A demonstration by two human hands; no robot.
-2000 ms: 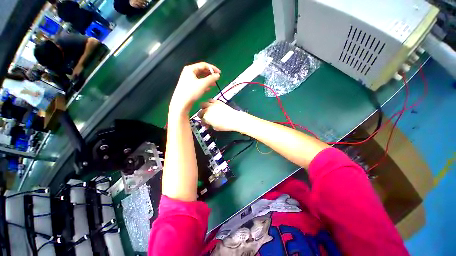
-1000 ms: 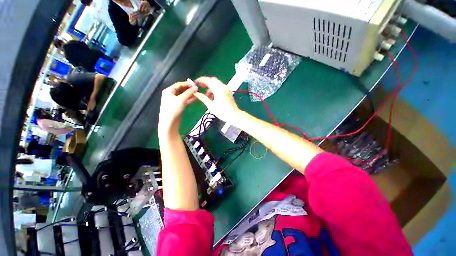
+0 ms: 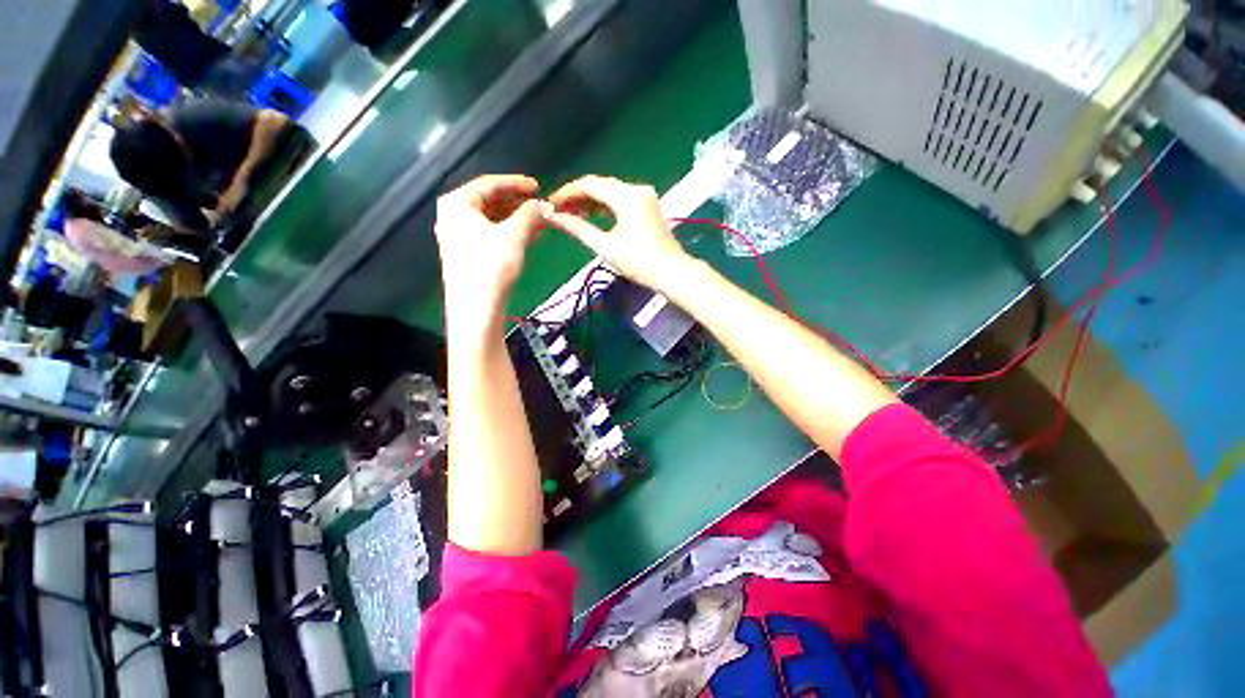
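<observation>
My left hand and my right hand meet at the fingertips above the bench and pinch a tiny white connector between them. A black adapter with a small white label lies on the bench below my right hand, its thin black leads beside it. The black test fixture lies under my left forearm, with a row of white connectors along its right edge and a small green light. My left forearm hides part of the fixture.
A cream metal box stands at the upper right, with red wires running from it. A bagged unit lies beside it. A yellow rubber band lies near the adapter. White foam trays are at lower left. A person sits across the conveyor.
Two seconds ago my hands were apart; now their fingertips meet at the small connector. The labelled adapter has come into view. The fixture's light has gone from blue to green since one second ago.
</observation>
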